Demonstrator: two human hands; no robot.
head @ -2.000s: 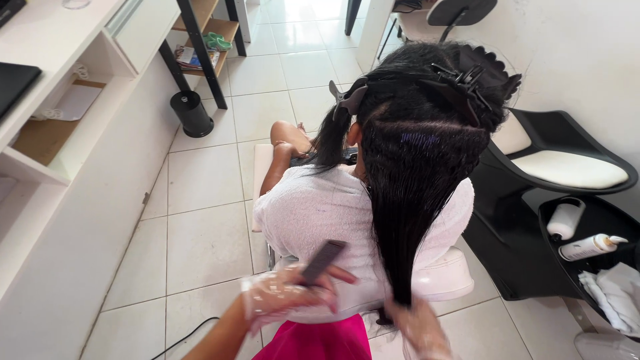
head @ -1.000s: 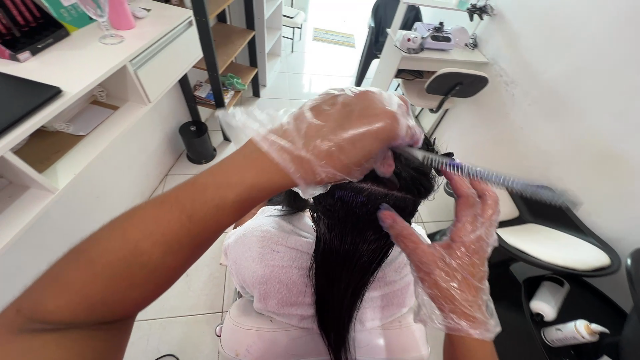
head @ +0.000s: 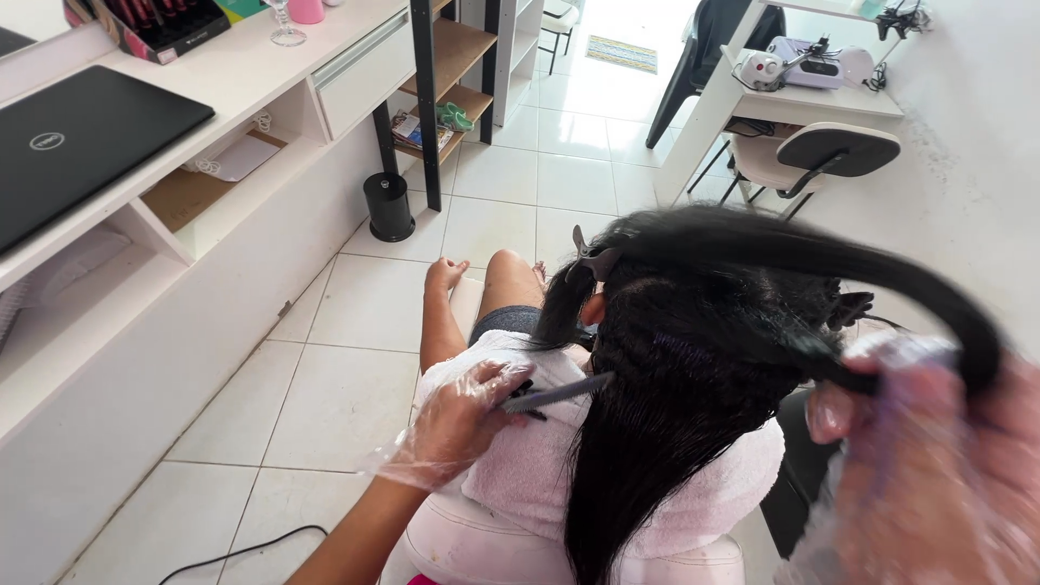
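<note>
A seated person with long black hair (head: 674, 422) has a white towel (head: 520, 463) over the shoulders. My left hand (head: 467, 414), in a clear plastic glove, holds a dark comb (head: 561, 393) and what looks like a black hair clip beside the towel. My right hand (head: 918, 455), gloved and blurred, grips a raised lock of hair (head: 861, 256) that arches over the head. A grey hair clip (head: 597, 258) holds a section at the head's left side. Another dark clip (head: 851, 309) shows at the right side.
A white counter along the left bears a closed black laptop (head: 97, 142). Beyond it stand a shelf unit (head: 451, 57) and a black bin (head: 388, 207). A chair (head: 837, 154) and a white desk (head: 837, 97) are at the back right. A cable (head: 244, 552) lies on the tiled floor.
My left hand has come down from the head to beside the towel, still with the comb. My right hand has moved right and now grips a lifted lock. The clip in my left hand newly shows.
</note>
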